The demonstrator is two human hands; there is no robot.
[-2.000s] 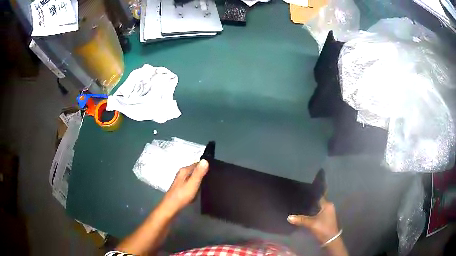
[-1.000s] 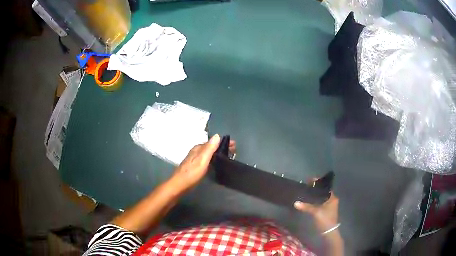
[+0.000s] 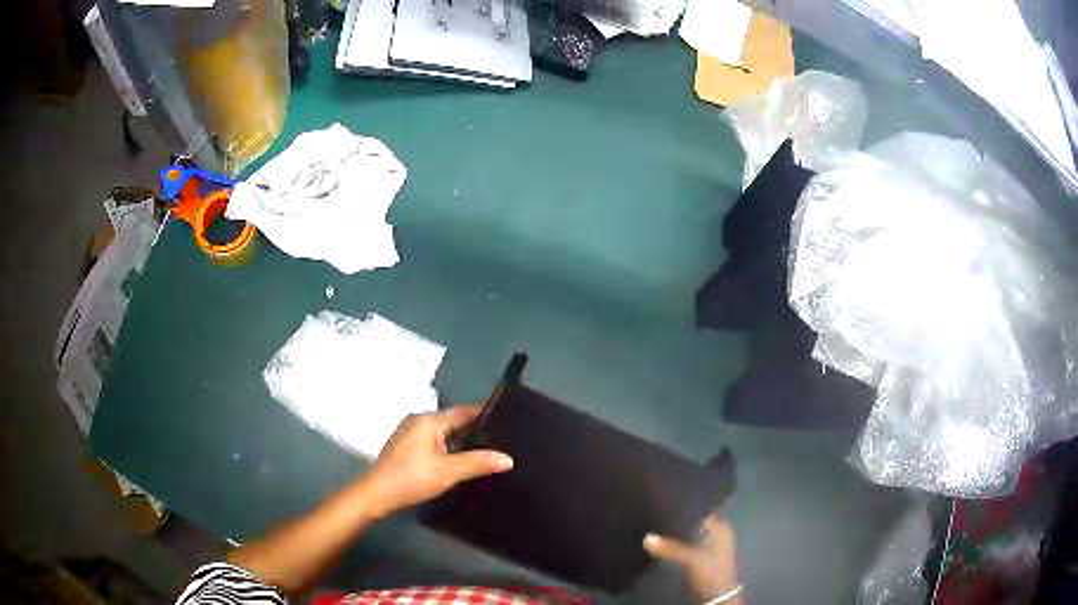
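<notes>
A black metal housing [image 3: 579, 490] is held between my two hands over the near side of the bench, tilted down to the right, its smooth dark face up and its raised ends at left and right. My left hand [image 3: 443, 461] grips its left end, thumb on the face. My right hand [image 3: 697, 553] grips its lower right end, thumb on the face; the fingers are mostly hidden. A small flat bubble bag [image 3: 355, 384] lies just left of my left hand.
More black housings [image 3: 780, 343] lie at the right, partly under a big heap of bubble bags [image 3: 934, 296]. A white rag [image 3: 331, 199] and orange tape dispenser [image 3: 219, 225] are at the left edge. Papers [image 3: 455, 41] and brown card [image 3: 745, 65] are at the back.
The housing was tipped edge-on a second ago and is now turned with its broad face up. My left thumb has moved onto the face. The camera view has shifted.
</notes>
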